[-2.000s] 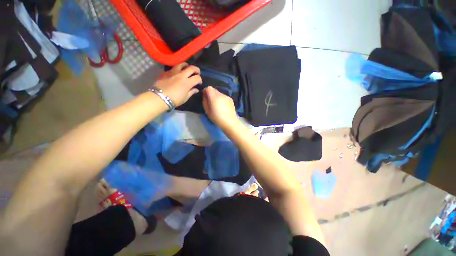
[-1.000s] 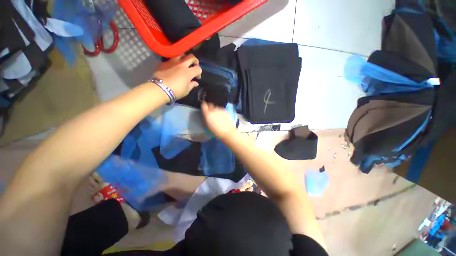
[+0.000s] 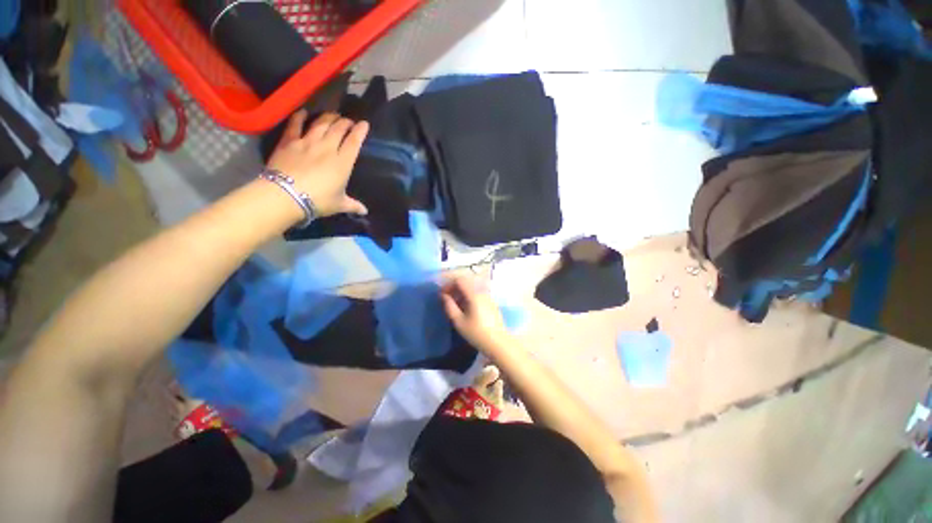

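My left hand (image 3: 322,163) lies on a stack of black cut panels (image 3: 383,199) below the basket, thumb spread from the fingers. Light-blue separator sheets (image 3: 411,255) stick out from this stack. My right hand (image 3: 472,308) is off the stack, beside blue sheets lower down, its fingers curled; whether it pinches a sheet I cannot tell. A neater black stack with a pale chalk mark like "4" (image 3: 501,163) lies just right, its left edge against the first stack. A small black cut piece (image 3: 585,276) lies alone on the floor.
Red plastic basket (image 3: 250,117) with a rolled black bundle (image 3: 261,46) at top left; red-handled scissors (image 3: 169,133) beside it. Fanned black and brown bundle (image 3: 787,204) at right. White crumpled sheet (image 3: 393,424) by the feet, blue sheet (image 3: 644,358) on the floor.
My right hand has moved off the stack, down towards the floor sheets. My left hand stays on the stack with its fingers more spread. The view has shifted, so things appear further left.
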